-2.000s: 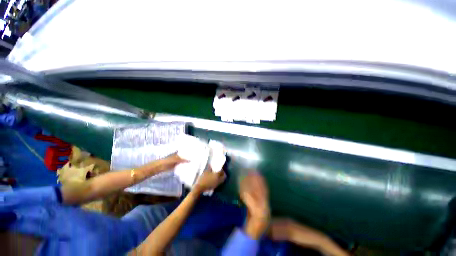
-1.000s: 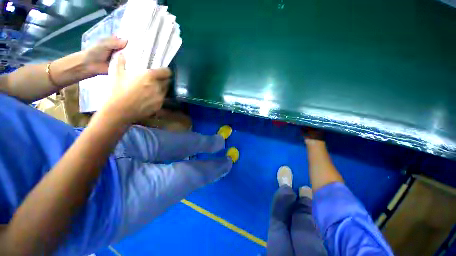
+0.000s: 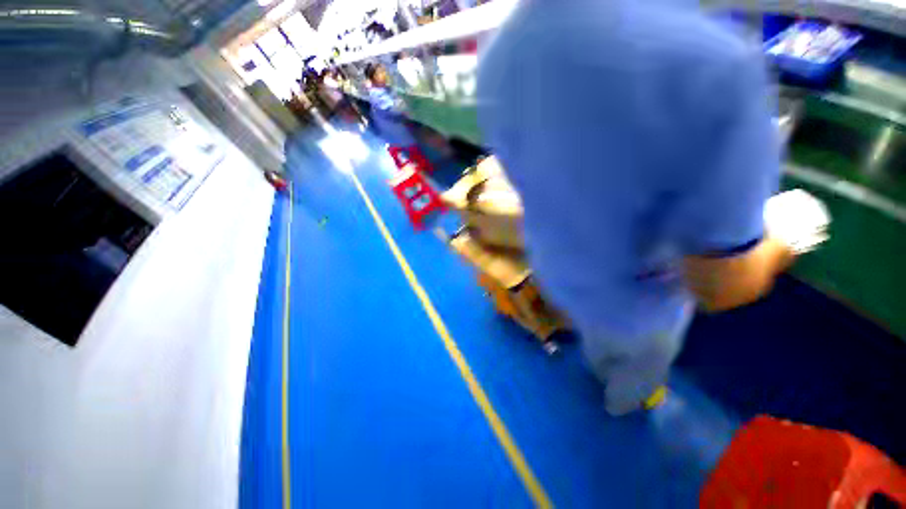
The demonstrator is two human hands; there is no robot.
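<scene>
Neither of my hands is in view. Nearest in front of me a person in blue work clothes stands side-on at the green line, blurred. A white item shows at that person's hand at the right; whether it is paper or boxes cannot be told. A red plastic stool is cut off by the bottom right edge.
Brown cartons and kraft paper on a cart stand behind the person. More red stools and people are farther down the line. A blue tray is at upper right. Yellow lines cross the blue floor. A white wall with a poster is at left.
The view has swung left, from the green ledge and the person's hands with white papers to the aisle, wall and line. The arm at lower right one second ago is out of view.
</scene>
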